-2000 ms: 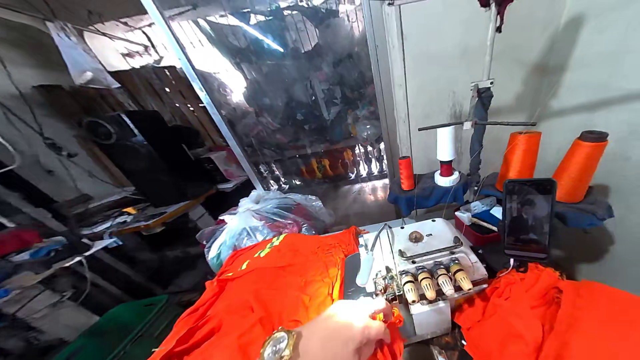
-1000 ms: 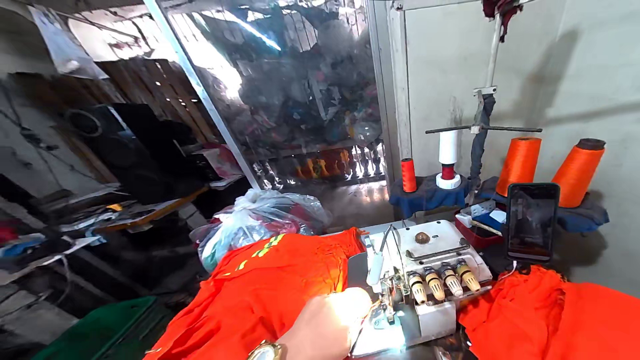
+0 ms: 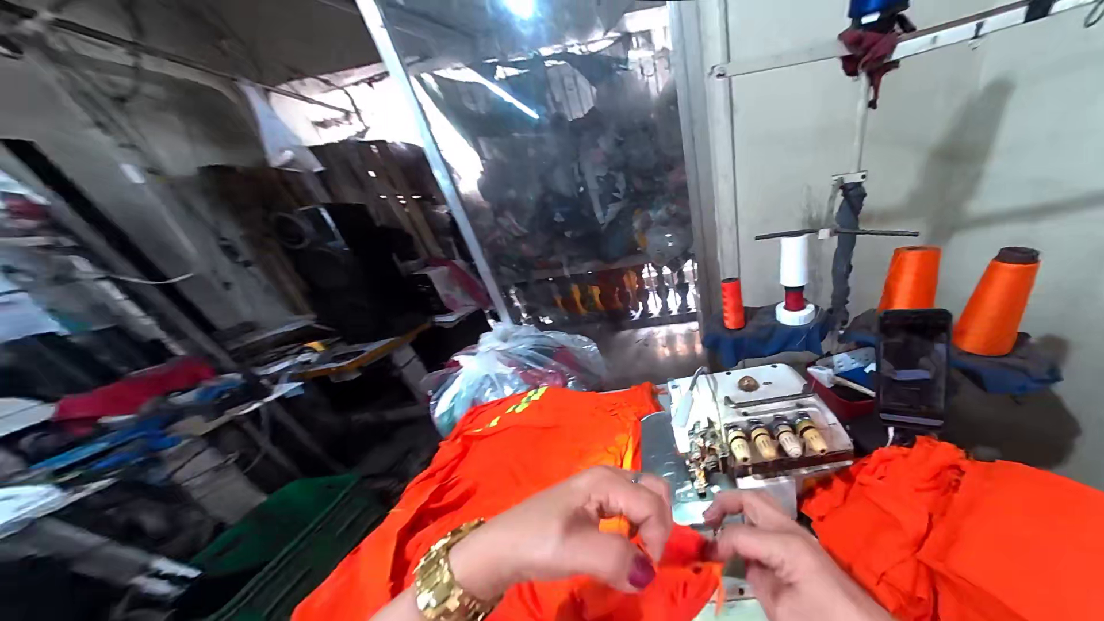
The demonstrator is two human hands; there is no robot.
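Observation:
An overlock sewing machine (image 3: 763, 414) with several tension dials stands right of centre. Orange fabric (image 3: 535, 457) drapes over the table to its left, and its near edge lies between my hands, in front of the machine. My left hand (image 3: 586, 526), with a gold watch at the wrist, has its fingers curled on this edge. Close beside it, my right hand (image 3: 768, 552) pinches the edge between thumb and finger. The needle area lies just beyond my fingertips. A second heap of orange fabric (image 3: 992, 526) rests at the right.
Orange thread cones (image 3: 996, 302), a red-orange spool (image 3: 732, 304) and a white spool (image 3: 793, 261) stand behind the machine. A phone (image 3: 914, 366) is upright near the right heap. A filled plastic bag (image 3: 517, 366) sits behind the fabric, and a green crate (image 3: 293, 552) is at lower left.
My right hand has come into view at the fabric edge. My left hand has drawn back from the needle area toward me. The bright machine light seen a second ago is hidden or dimmer.

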